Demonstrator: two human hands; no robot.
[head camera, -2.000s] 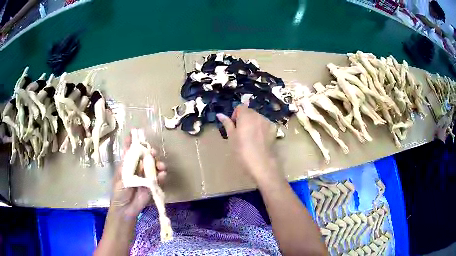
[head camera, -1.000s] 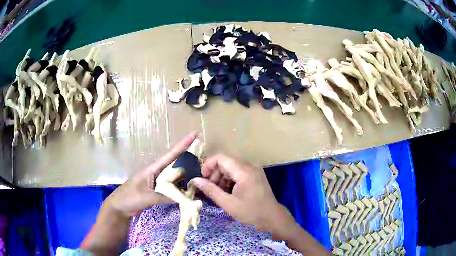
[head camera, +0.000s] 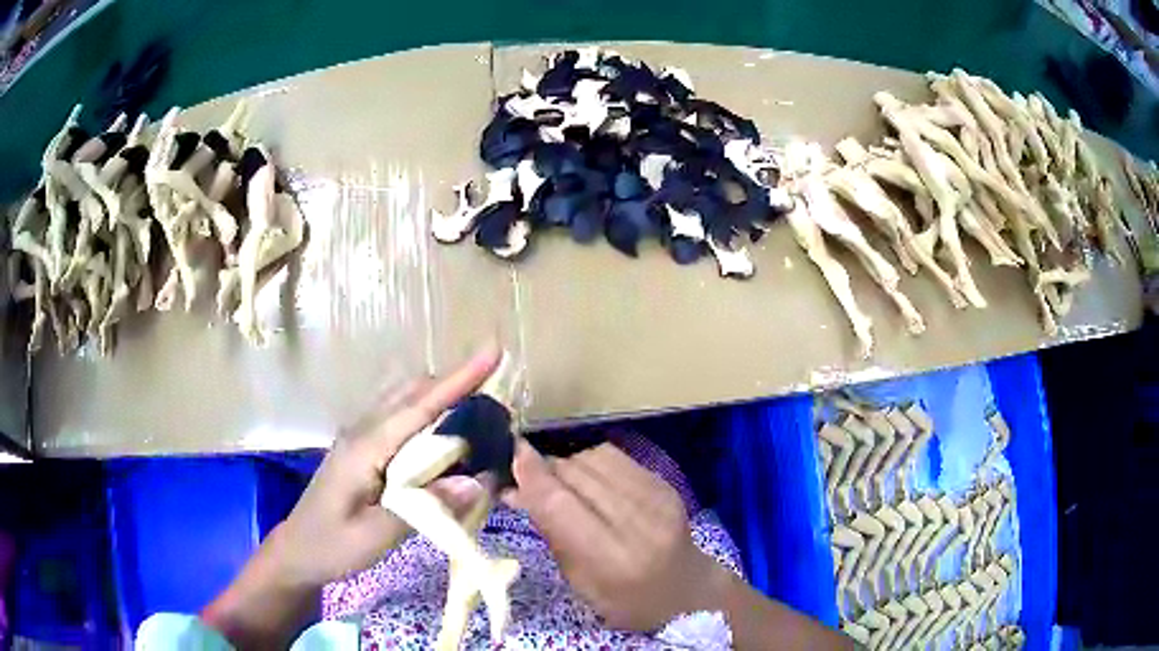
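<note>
A beige leg pair (head camera: 439, 515) is held above the lap, feet down, with a black hip piece (head camera: 481, 436) around its hips and a pale waist end above it. My left hand (head camera: 369, 490) holds the legs and hips from the left, its index finger stretched along the waist end. My right hand (head camera: 610, 521) presses its fingertips and thumb on the right side of the black piece. The far side of the hips is hidden.
A heap of black-and-beige hip pieces (head camera: 623, 165) lies mid-cardboard (head camera: 636, 343). Fitted leg pairs (head camera: 178, 216) lie left, bare leg pairs (head camera: 941, 204) right. A blue tray (head camera: 1023, 509) with bent legs is lower right. The green table (head camera: 763, 26) lies behind.
Two seconds ago my right hand was at the heap and the leg pair was bare. The black piece is now on its hips. Since one second ago, the right hand has shifted slightly lower.
</note>
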